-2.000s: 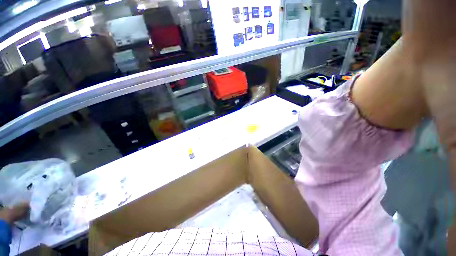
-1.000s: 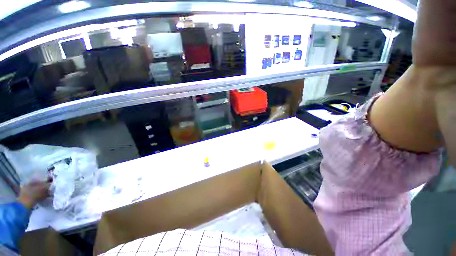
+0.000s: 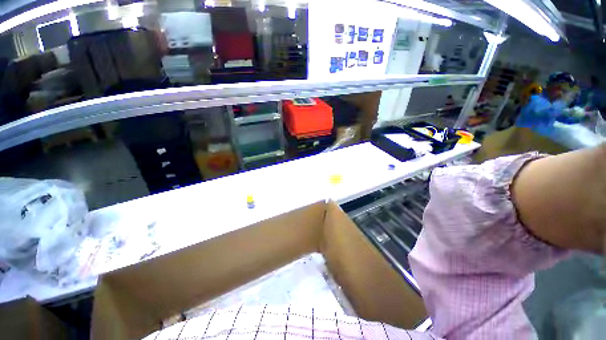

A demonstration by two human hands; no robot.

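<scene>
An open brown carton (image 3: 232, 259) lies nearest in front of me. A white slab in shiny clear film (image 3: 286, 289) covers the part of its floor that shows; my checked clothing hides the near side. My right arm in a pink sleeve is raised at the right, close to the camera. Of my right hand (image 3: 571, 196) only the bare wrist area shows, large and blurred, cut off by the right edge; its fingers are hidden. My left hand is out of the picture.
The white bench (image 3: 286, 176) behind the carton bears a small yellow-and-blue item (image 3: 250, 201), a yellow item (image 3: 335, 179), a crumpled plastic bag (image 3: 43, 219) and black bins (image 3: 395, 145). Rollers (image 3: 392, 222) lie right of the carton. A person in blue (image 3: 541, 109) is at far right.
My right forearm has swung lower, towards the right edge. The other person's hand and blue sleeve have left the plastic bag at the left. The view has shifted, now showing a person in blue.
</scene>
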